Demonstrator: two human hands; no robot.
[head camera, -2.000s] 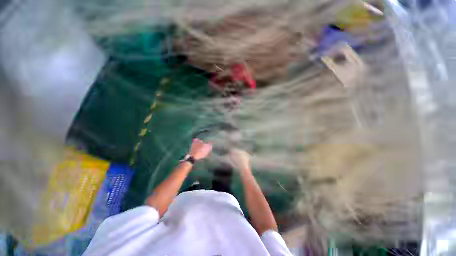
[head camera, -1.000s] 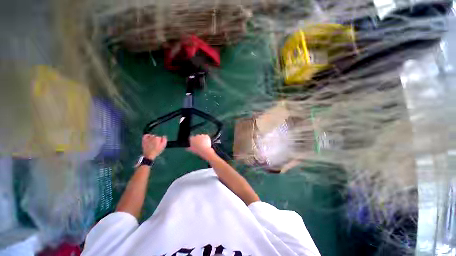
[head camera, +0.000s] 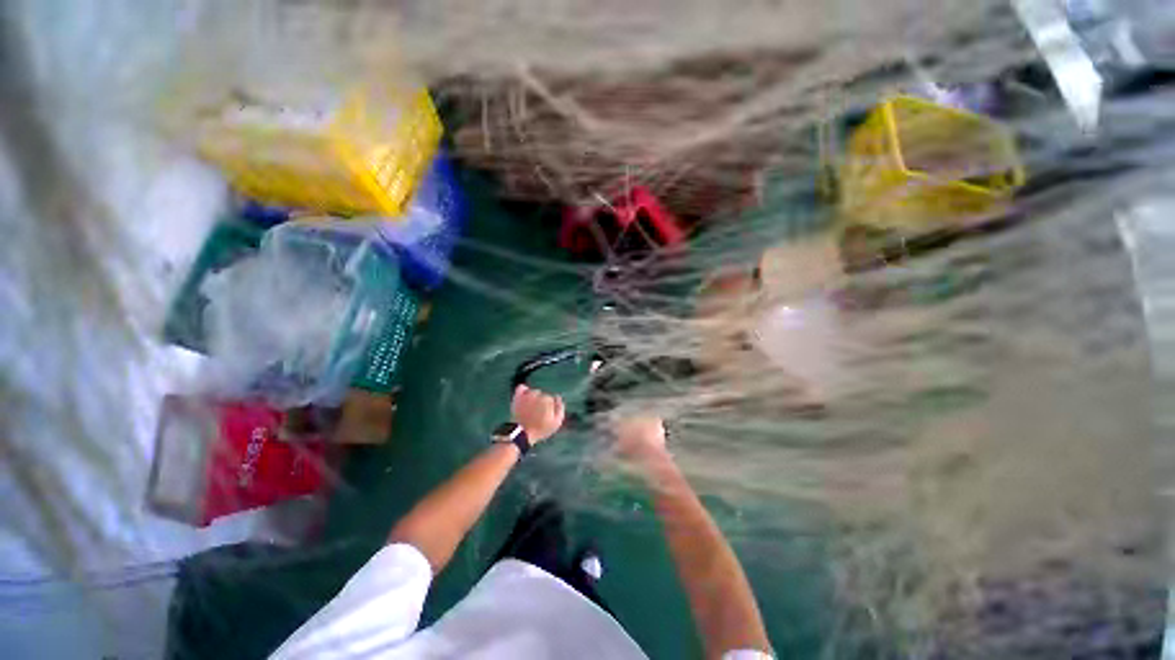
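The black looped handle (head camera: 552, 366) of the pallet truck is in the middle, partly veiled by pale strands. My left hand (head camera: 537, 413), with a watch at the wrist, is closed on the handle's left side. My right hand (head camera: 640, 436) is at its right side, fingers curled, blurred by strands; the bar under it is hardly visible. The red truck body (head camera: 624, 222) is low at the far end of the shaft. The brown cardboard stack (head camera: 567, 142) lies beyond it, its layers blurred.
At left are a yellow crate (head camera: 387, 148), a blue bin (head camera: 436, 222), a green crate (head camera: 374, 316) with clear bags and a red box (head camera: 255, 454). At right are an open carton (head camera: 802, 273) with whitish wrap and a yellow crate (head camera: 930, 168). Strands blur the right side.
The truck and both hands have shifted right in the view. The left-side crates appear higher and nearer, with the green crate and red box now clearly seen. Both hands remain at the handle.
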